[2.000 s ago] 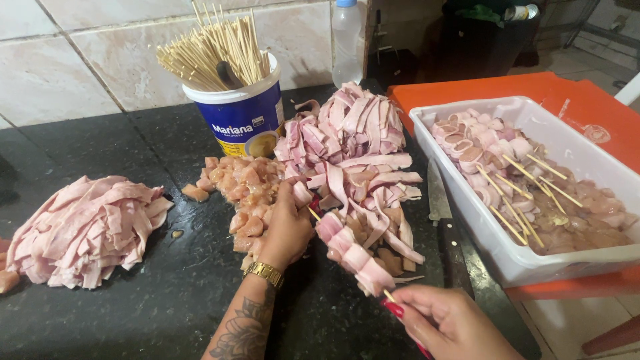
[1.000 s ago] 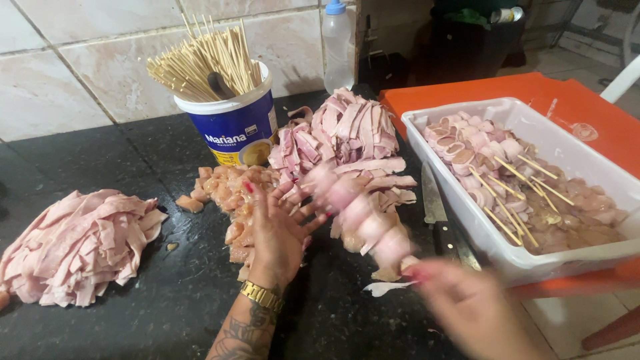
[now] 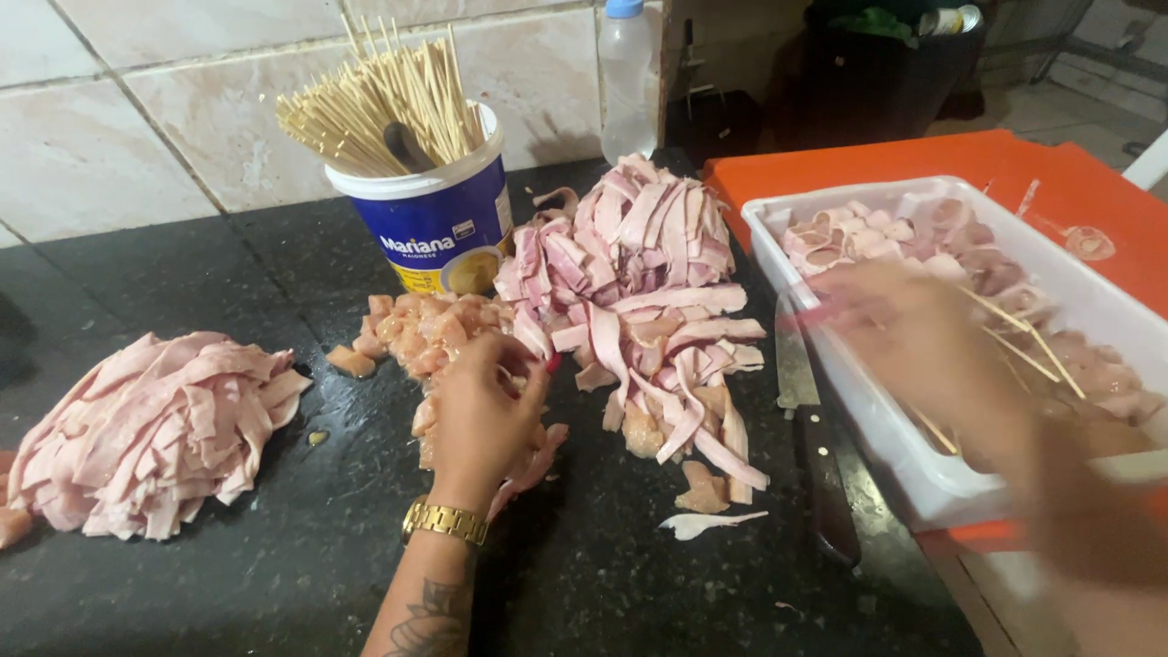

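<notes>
My left hand (image 3: 488, 411) pinches a pale meat strip (image 3: 532, 333) between thumb and finger, beside the pile of diced raw chicken (image 3: 438, 328). My right hand (image 3: 922, 338), blurred, is over the near left side of a white plastic tub (image 3: 912, 493); whether it holds anything I cannot tell. In the tub lie threaded meat skewers with bare wooden stick ends (image 3: 1031, 338) showing. Sliced bacon strips (image 3: 657, 228) are heaped mid-counter, with looser strips in front. Another heap of pale meat strips (image 3: 155, 429) lies at the left. Wooden skewers (image 3: 392, 109) stand in a blue Mariana bucket (image 3: 429, 219).
A dark-handled knife (image 3: 826, 484) lies on the black stone counter (image 3: 584, 584) beside the tub. The tub stands on an orange table (image 3: 912, 160). A plastic bottle (image 3: 627, 87) stands against the tiled wall. A dark bin (image 3: 876, 64) is behind.
My right hand has moved right, from above the counter to the tub; the loaded skewer it held is no longer visible. My left hand, spread one second ago, now pinches a strip.
</notes>
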